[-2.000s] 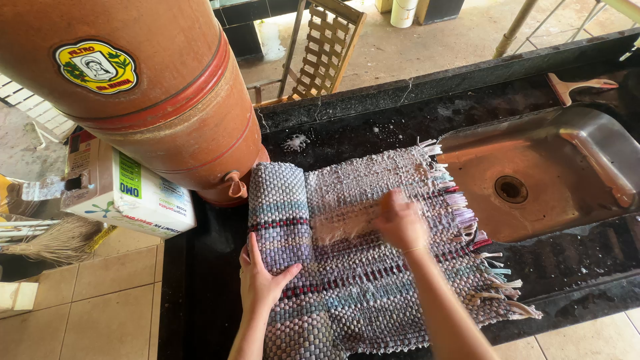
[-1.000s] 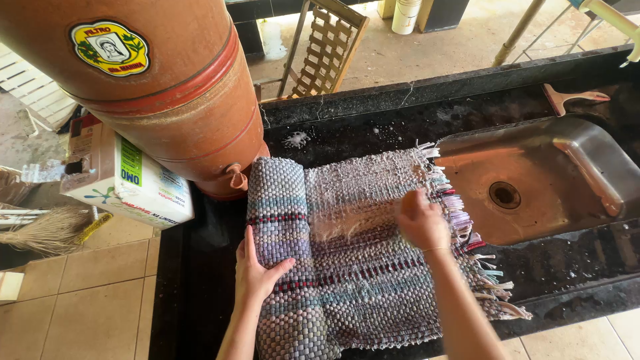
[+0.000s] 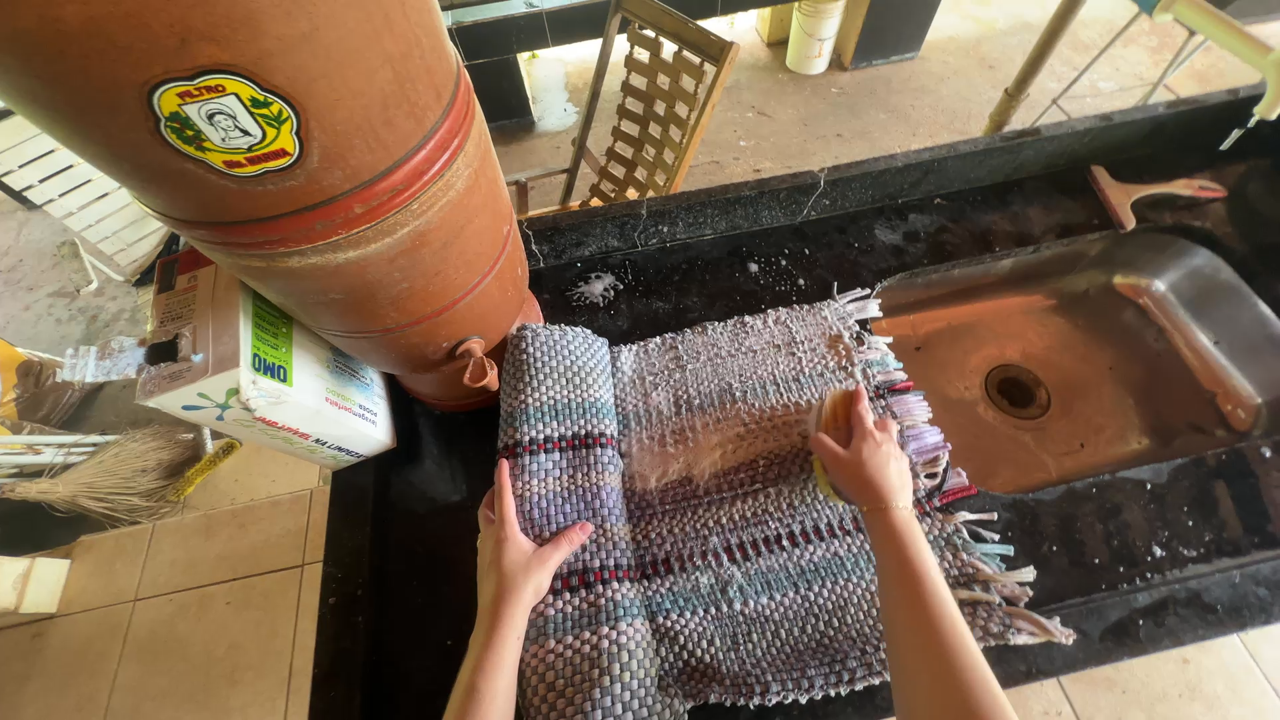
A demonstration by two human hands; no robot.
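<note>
A woven rag rug (image 3: 760, 540) with a fringed right end lies on the black stone counter, its left part rolled or folded over. White foam covers its upper right area. My left hand (image 3: 525, 550) rests on the folded part with thumb and fingers apart, holding nothing. My right hand (image 3: 865, 455) grips a scrub brush (image 3: 830, 430), yellowish and partly hidden by the fingers, against the rug near the fringe.
A clay water filter (image 3: 400, 230) with a spigot stands behind the rug's left side, a detergent box (image 3: 290, 390) beside it. At right are a steel sink (image 3: 1080, 350) and a squeegee (image 3: 1140, 195). A straw broom (image 3: 110, 480) lies lower left.
My right hand was blurred over the foamy part of the rug and is now sharper, nearer the fringe than two seconds ago. My left hand stays on the folded part.
</note>
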